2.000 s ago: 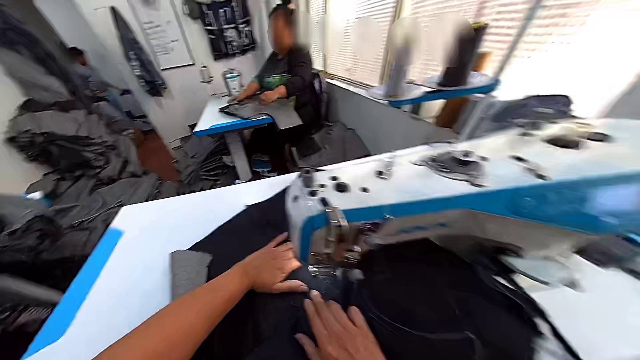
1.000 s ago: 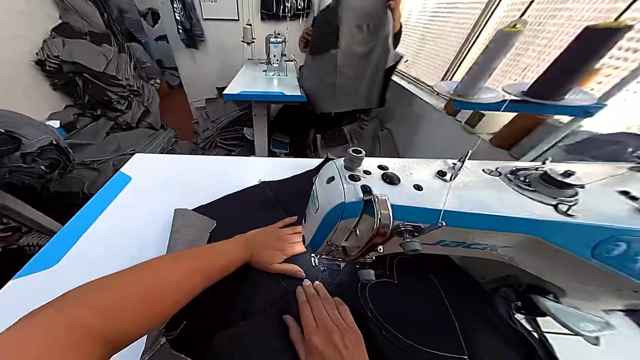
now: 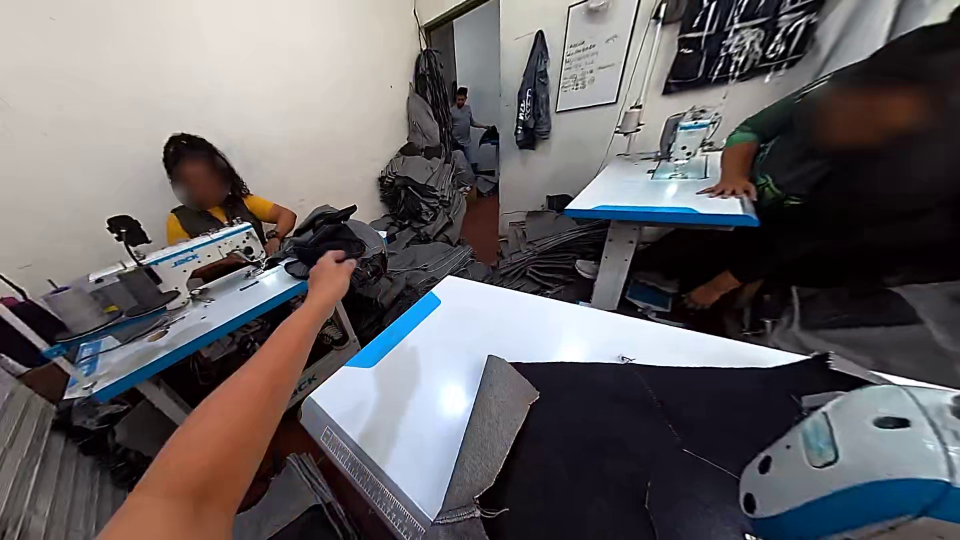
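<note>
My left hand [image 3: 331, 279] reaches out at the end of my stretched arm, its fingers against a bundle of dark denim [image 3: 324, 238] on the neighbouring sewing table; whether they grip the cloth is hard to tell. My right hand is out of view. Black denim panels [image 3: 592, 442] with a seam line lie over my white table, with a grey folded edge [image 3: 495, 427] turned up at their left. At the lower right, the head of a white and blue sewing machine [image 3: 847, 457] stands over the cloth.
A co-worker sits behind another Jack sewing machine [image 3: 187, 259] at the left. Another person bends beside a sewing table [image 3: 660, 214] at the right. Stacked grey denim [image 3: 555, 244] lies on the floor between tables. My table's left edge carries a ruler strip [image 3: 367, 480].
The view has swung left. My left hand has left the black denim by the machine and stretched out to the neighbouring table. My right hand, on the cloth earlier, has gone out of view.
</note>
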